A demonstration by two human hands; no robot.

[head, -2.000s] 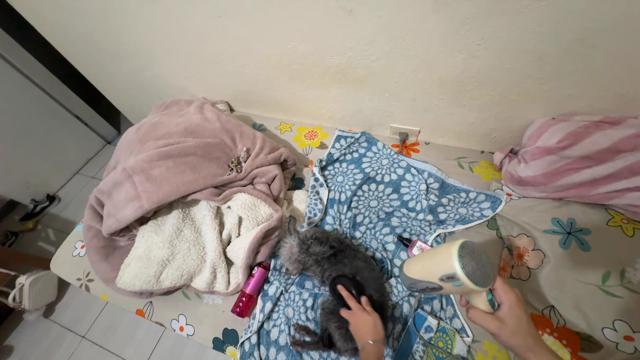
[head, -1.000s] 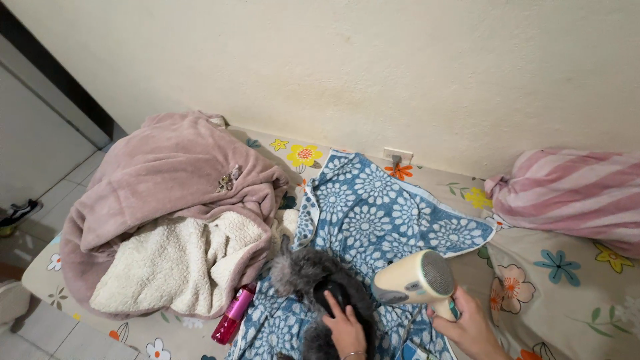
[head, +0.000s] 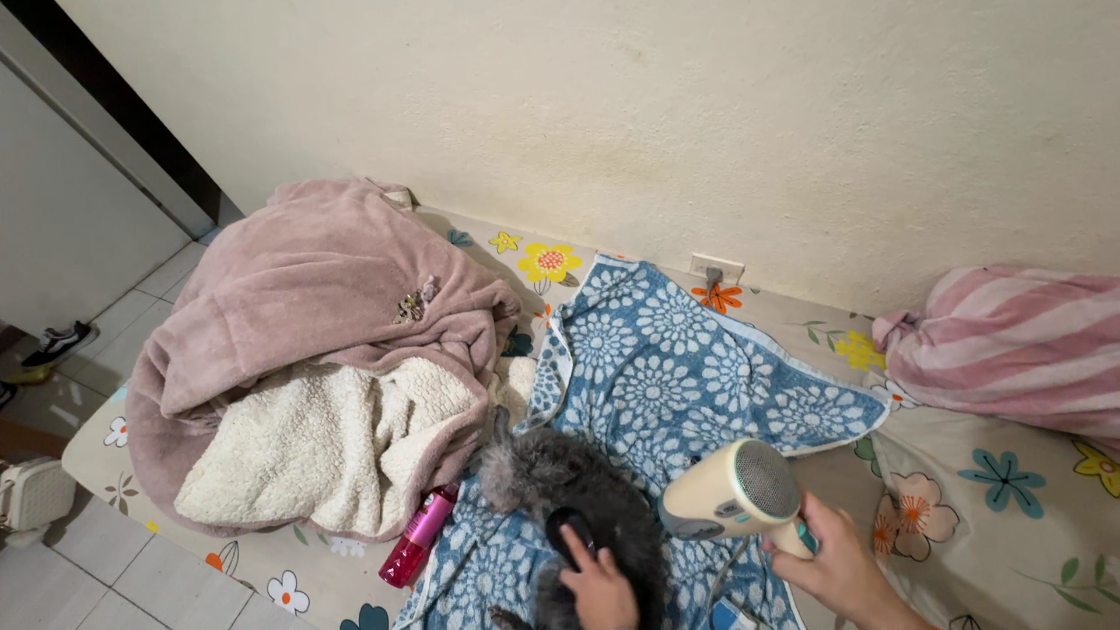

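A grey curly-haired dog (head: 626,516) lies on a blue towel with white flower patterns (head: 674,376). My left hand (head: 599,586) holds a black brush (head: 570,529) against the dog's coat, with the index finger stretched along its back. To the right, my right hand (head: 831,556) grips the handle of a cream hair dryer (head: 731,494), whose nozzle end points left toward the dog's back. The lower part of the dog is cut off by the bottom edge of the view.
A pink fleece blanket (head: 289,297) is heaped at the left, beside a pink bottle (head: 420,535). A wall socket with a plug (head: 715,276) sits behind the towel. A pink striped bundle (head: 1015,346) lies at the right on the floral bedding (head: 945,464). Shoes (head: 59,343) and a white bag (head: 37,494) stand left.
The view has shifted somewhat. Both hands keep hold of the brush and the hair dryer. The brush has moved up the dog's body, closer to its head, than two seconds ago.
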